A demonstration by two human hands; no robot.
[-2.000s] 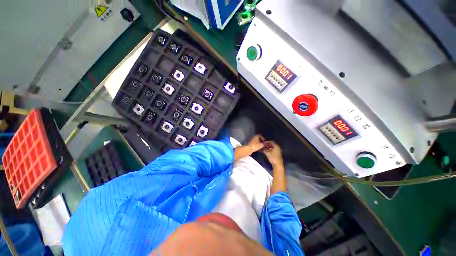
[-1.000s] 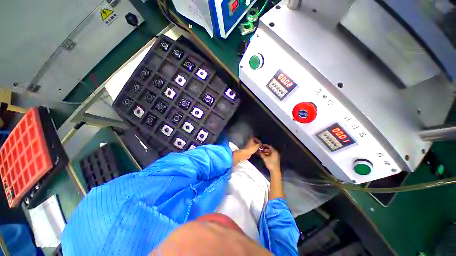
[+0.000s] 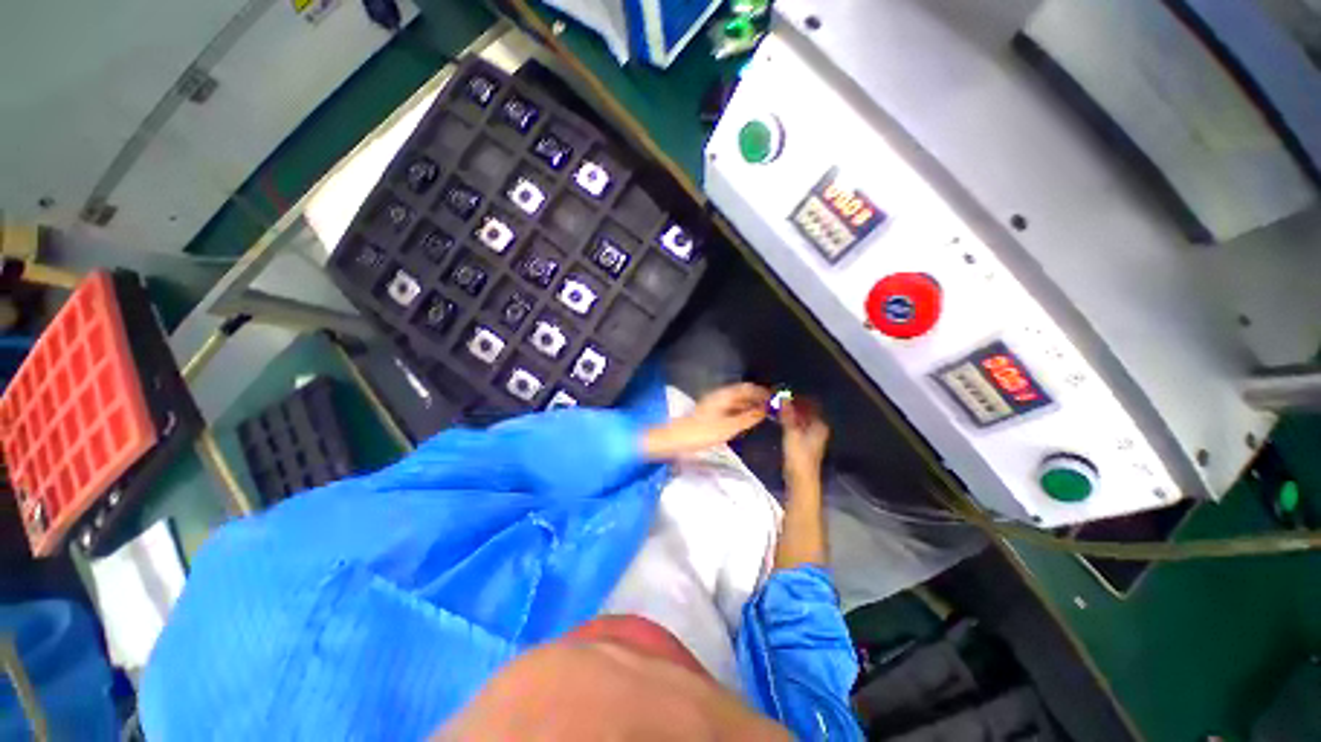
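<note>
My left hand and my right hand are close together over my lap, in front of the bench edge. A very small object with a bright white spot shows between their fingertips. It looks like a small unit, but it is too small and blurred to tell. My left fingers hold it, and my right fingertips are at its lower side. A black compartment tray on the left holds many small square units, some dark and some silver-white, with a few pockets empty.
The white-grey press front with a red button, green buttons and red-digit displays stands ahead on the right. A yellowish hose runs below it. A red tray and a small black tray are at far left. Dark trays lie lower right.
My hands have shifted slightly, with the right fingers lower and a little apart from the left. A bright white spot now shows between them. The view has tilted a little.
</note>
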